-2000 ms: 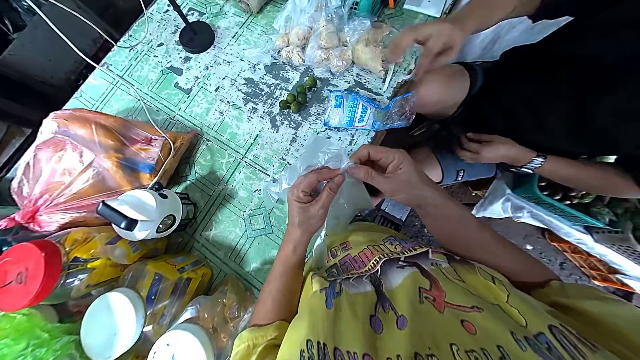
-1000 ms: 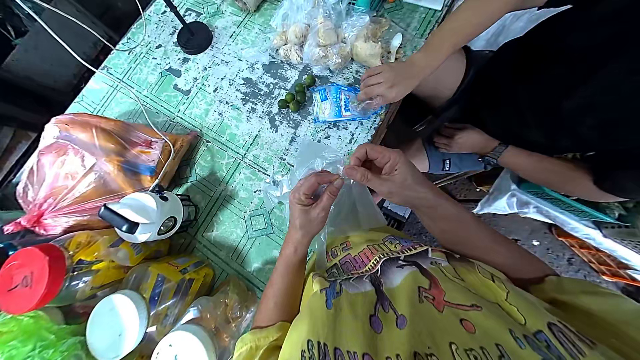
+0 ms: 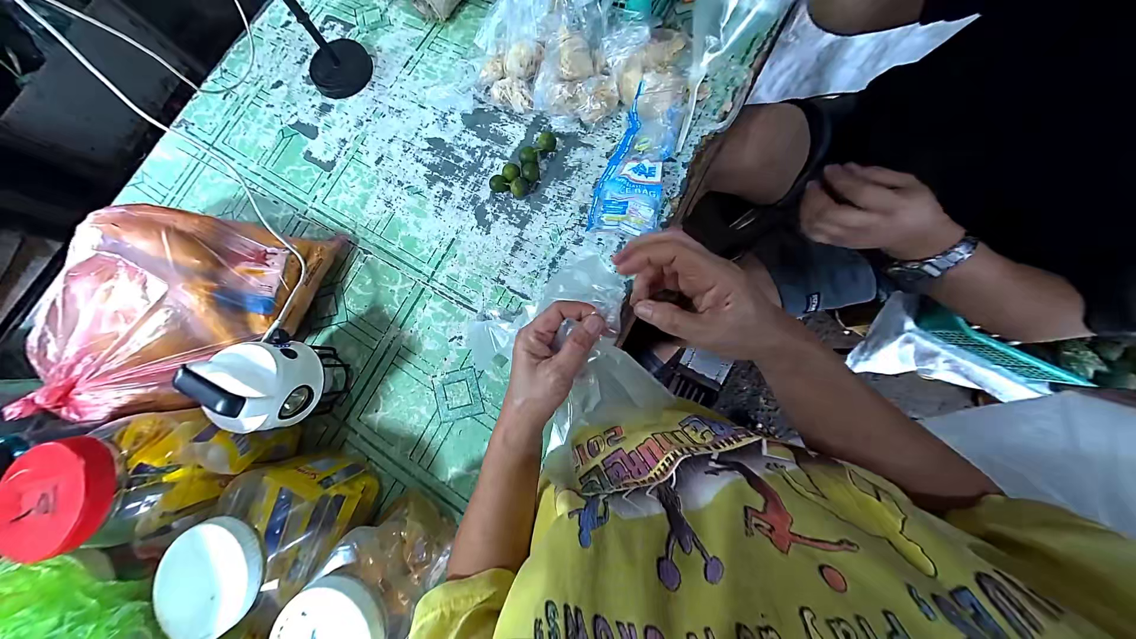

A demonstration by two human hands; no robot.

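Observation:
My left hand [image 3: 555, 359] pinches the gathered part of a clear plastic bag [image 3: 608, 386] between thumb and fingers, above my lap at the table's edge. Just to the right, my right hand [image 3: 688, 288] is raised off the bag with its fingers apart and nothing visible in it. Beyond my hands, a blue-and-clear ice bag packet [image 3: 632, 182] lies near the table edge. Several small green citrus fruits [image 3: 524, 167] sit in a cluster to its left. Clear bags of pale, lumpy food [image 3: 572, 75] stand behind them.
A person's hand with a wristwatch [image 3: 879, 213] is at the right. On the left are a pink bag [image 3: 169, 306], a white lamp [image 3: 262, 386] with a cord, and jars with red [image 3: 58, 497] and white [image 3: 209, 577] lids. A black stand base [image 3: 341, 69] is at the back.
My right hand has come off the plastic bag and opened. The other person's hand has left the ice bag packet, which now lies at a different angle near the food bags.

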